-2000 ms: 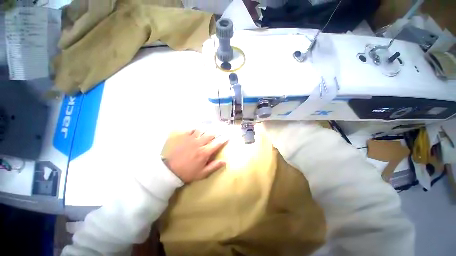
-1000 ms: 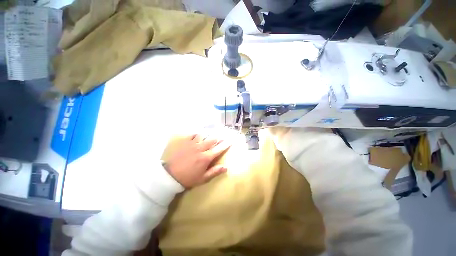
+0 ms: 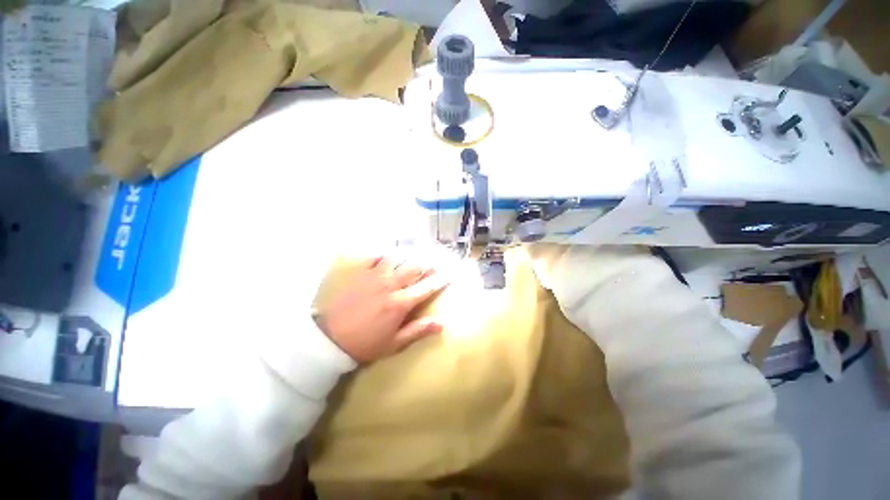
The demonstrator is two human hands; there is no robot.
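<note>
A tan fabric panel (image 3: pixel 478 410) lies under the needle area and hangs towards me over the table's front. My left hand (image 3: pixel 379 305) rests flat on its upper left part, fingers spread, just left of the presser foot area. A small metal fitting (image 3: pixel 494 269) stands over the cloth in bright glare, beside the needle area; the glare hides the stitching point. My right hand (image 3: pixel 532 258) is almost wholly hidden beneath the machine head (image 3: pixel 556 127); only a sliver shows past the white sleeve, so its grip cannot be seen.
A rumpled heap of tan cut pieces (image 3: pixel 210 88) lies at the upper left beside a white printed paper (image 3: pixel 57 83). A white strip (image 3: pixel 639 166) hangs over the head. Brown scraps (image 3: pixel 759 308) and yellow material (image 3: pixel 828 298) lie at the right. Dark cloth (image 3: pixel 625 34) lies behind the head.
The whole view has shifted slightly. My left hand, the sleeves and the panel look nearly the same relative to the machine; no clear cloth movement shows.
</note>
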